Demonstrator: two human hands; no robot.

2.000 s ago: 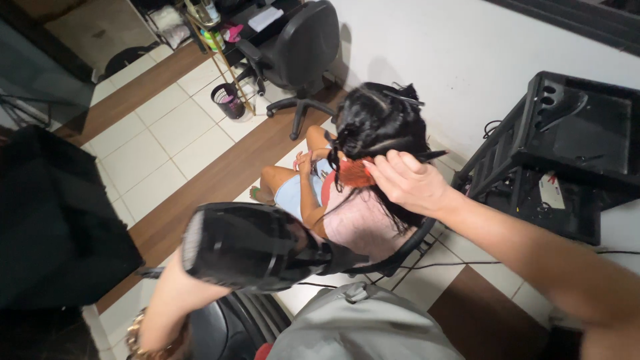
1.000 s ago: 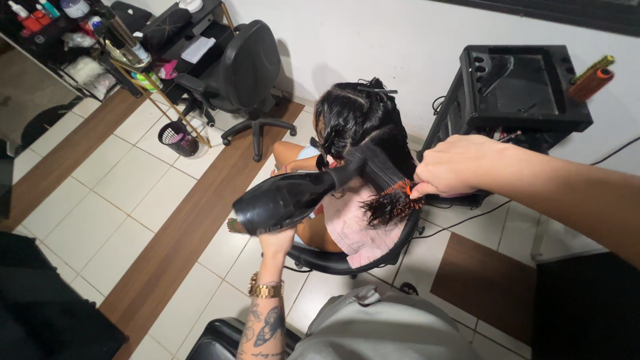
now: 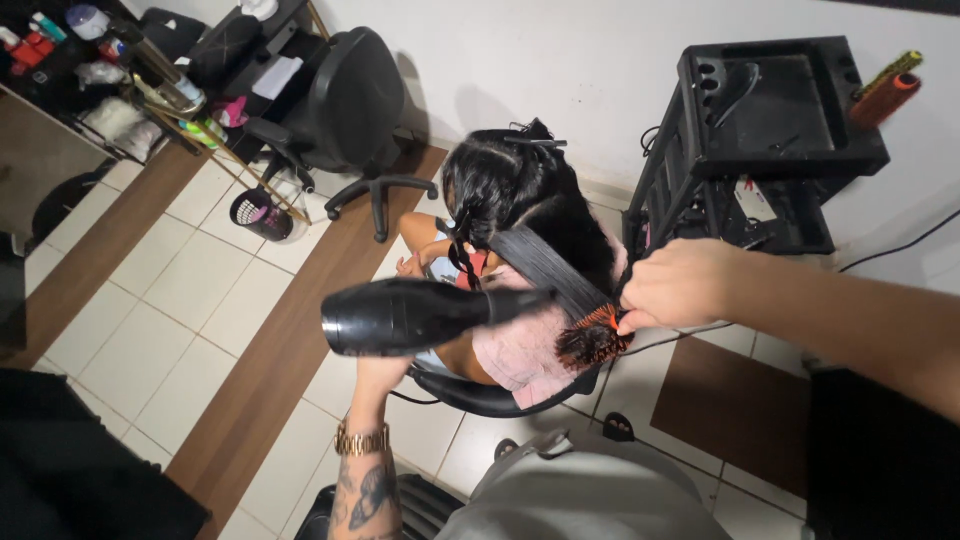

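My left hand (image 3: 384,369) grips a black hair dryer (image 3: 405,316) from below, its nozzle pointing right toward a stretched section of hair. My right hand (image 3: 671,289) holds a round hairbrush with orange bristles (image 3: 596,337); the end of that smooth dark section (image 3: 559,274) lies on the bristles. The section runs down from the head of a seated person (image 3: 510,180), whose black hair is parted and held up by a clip (image 3: 536,142). A pink towel (image 3: 517,337) covers the person's shoulders and back. The dryer's handle is mostly hidden.
A black trolley (image 3: 780,157) with more round brushes (image 3: 885,100) stands at right. Behind are a wheeled office chair (image 3: 352,97), a waste basket (image 3: 261,215) and a shelf of bottles (image 3: 67,67). Cords (image 3: 900,247) trail at right. A black chair (image 3: 420,502) is at bottom.
Two seconds ago my right hand was up beside the head with the brush; it is now lower, with the hair section drawn out straight. The dryer's nozzle has moved down along the section. The view has shifted.
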